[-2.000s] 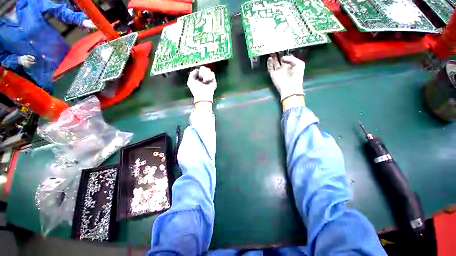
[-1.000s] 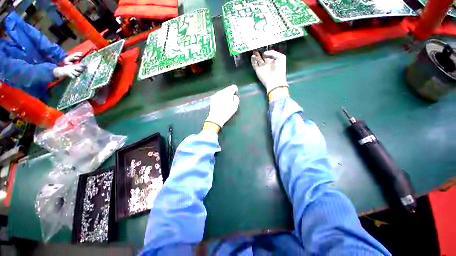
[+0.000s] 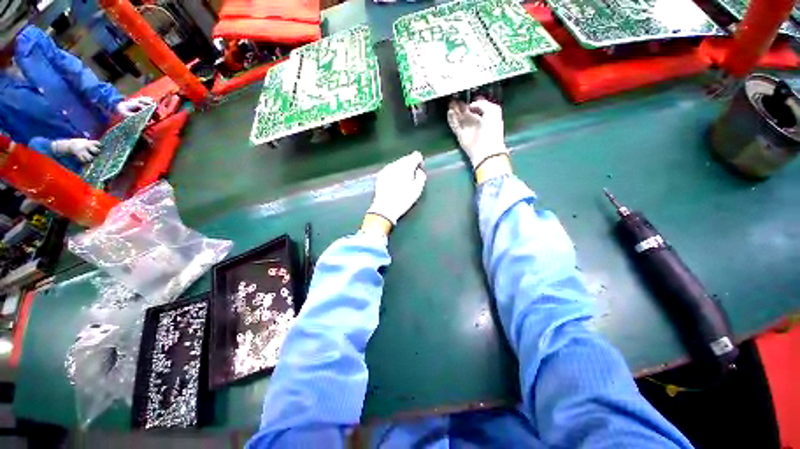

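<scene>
A green power supply board (image 3: pixel 465 48), solder side up, lies at the far side ahead of me. My right hand (image 3: pixel 478 124), in a white glove, is at its near edge with the fingers curled; what the fingertips touch under the edge is hidden. My left hand (image 3: pixel 399 186), gloved, is over the green mat nearer to me, fingers drawn together, and whether it holds something small cannot be seen. A second board (image 3: pixel 317 86), also solder side up, lies to the left of the first, apart from it.
Two black parts trays (image 3: pixel 210 355) with small hardware and crumpled clear bags (image 3: pixel 145 254) are at left. A thin dark tool (image 3: pixel 308 245) lies beside the trays. A black electric screwdriver (image 3: pixel 671 276) and a metal can (image 3: pixel 756 127) are at right. A person in blue (image 3: pixel 53 96) holds a board.
My left hand has left the left board's edge and come nearer, towards the middle. My right hand has stayed at its board. The other person has moved the far-left board away.
</scene>
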